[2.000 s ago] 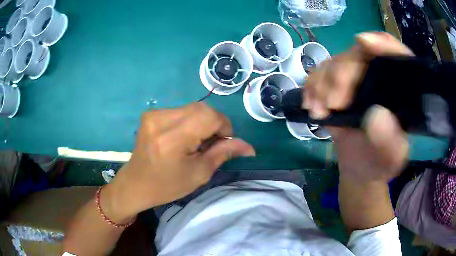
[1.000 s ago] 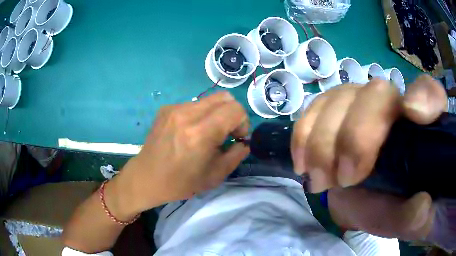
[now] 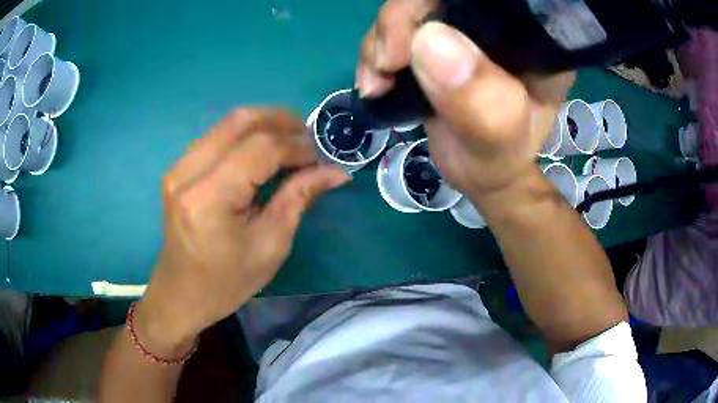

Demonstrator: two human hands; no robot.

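My right hand [image 3: 480, 102] is shut on a thick black electric screwdriver [image 3: 504, 39] with a pale label. Its dark front end is over a white fan housing [image 3: 347, 131] with thin spokes and a dark round centre; whether the tip touches a screw is hidden. My left hand [image 3: 236, 205] is at that housing's left side, blurred, thumb and fingers bent; whether it holds anything small cannot be told. A second housing [image 3: 421, 176] with a dark centre stands just to the right, partly behind my right wrist.
More white housings [image 3: 596, 201] stand right of my forearm, with a black cord [image 3: 653, 186] running across them. Stacked housings [image 3: 51, 84] stand at the far left. A pale strip [image 3: 118, 289] lies on the bench's front edge. Another person's sleeve [image 3: 677, 275] shows at right.
The screwdriver has moved from beside my left fingertips up and over the left housing of the group. My left hand has moved left and its thumb and fingers have parted somewhat.
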